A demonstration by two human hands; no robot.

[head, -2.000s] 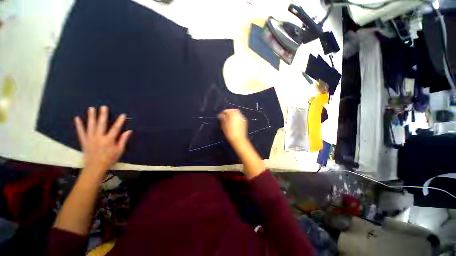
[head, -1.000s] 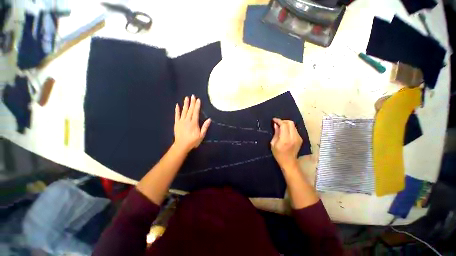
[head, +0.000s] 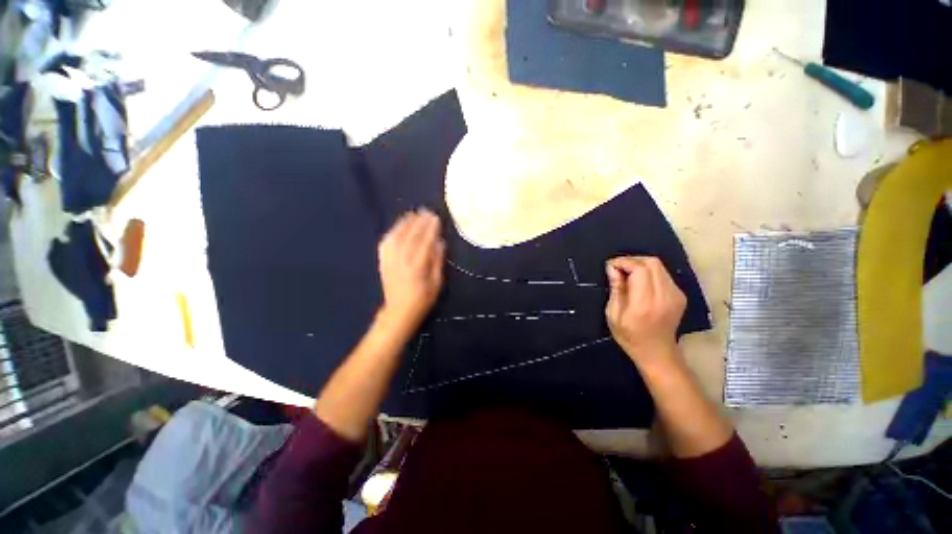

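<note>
The dark navy garment panel (head: pixel 277 229) lies flat, its curved cut-out facing away from me. Thin broken white lines (head: pixel 501 316) run across its right part. My left hand (head: pixel 412 266) is over the panel's middle, left of the lines, fingers bent and slightly blurred; whether it holds anything does not show. My right hand (head: pixel 644 310) is at the right end of the upper line, thumb and fingertips pinched together; anything between them is too small to tell.
Shears (head: pixel 261 78), a wooden ruler (head: pixel 162 151) and a brown object (head: pixel 132 246) lie left. The iron (head: pixel 647 23) is at the top on blue-grey cloth (head: pixel 585 68). A green-handled tool (head: pixel 838 86), mesh-like sheet (head: pixel 793 323) and yellow curved piece (head: pixel 893 302) lie right.
My left hand was flat with fingers spread and is now bent. My right hand stays near the upper line's right end. The view has shifted, bringing more of the left side in.
</note>
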